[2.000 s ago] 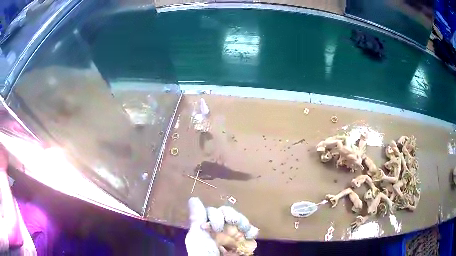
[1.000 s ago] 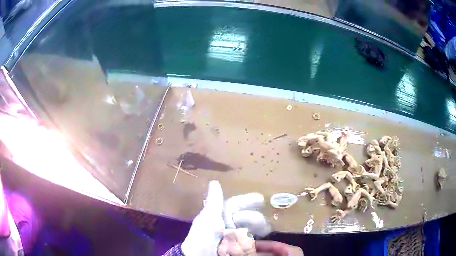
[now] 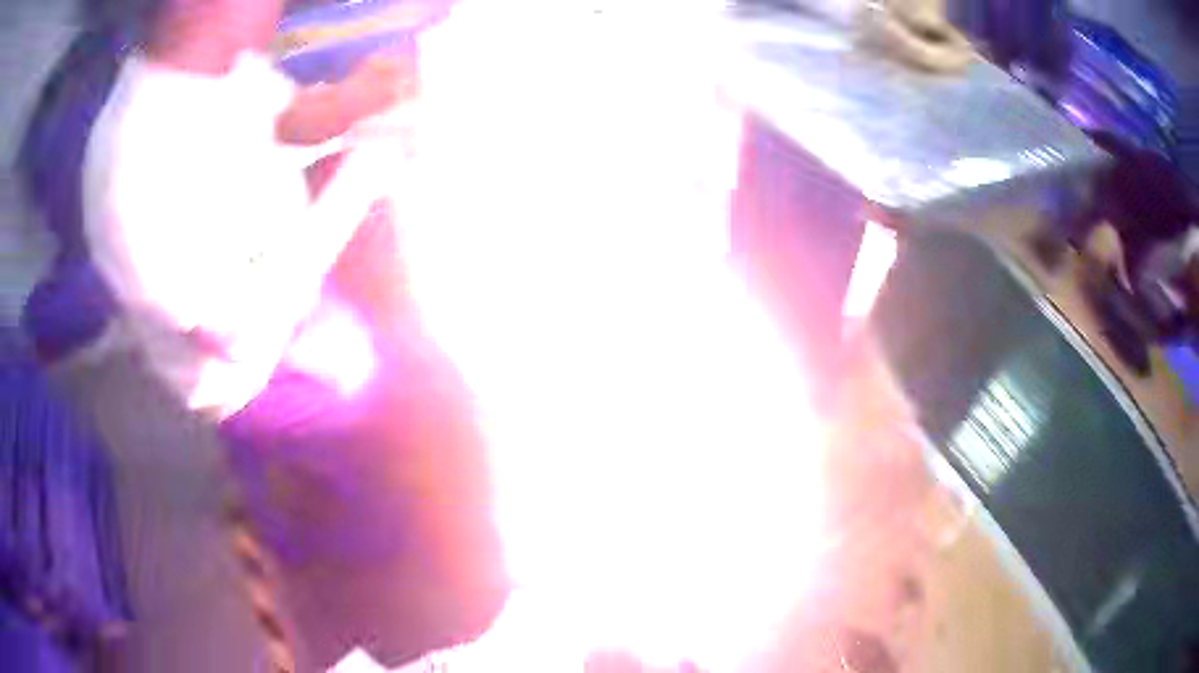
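Observation:
The glaring heating box fills the middle of the view with white-pink light and washes out its opening. A white shape at the bottom edge, left of centre, looks like my gloved left hand, mostly cut off. A small pinkish shape beside it at the bottom edge is blurred; I cannot tell what it is. My right hand cannot be made out. The heap of figure arms is out of view.
A person in a white top is at the left, an arm stretched toward the box. The green conveyor belt curves down the right, beside the tan bench. Another person's dark sleeve is at the far right.
The view has swung left toward the heating box, and its glare now covers the centre. My gloved hand has dropped to the bottom edge. The arm heap and dish have left the view.

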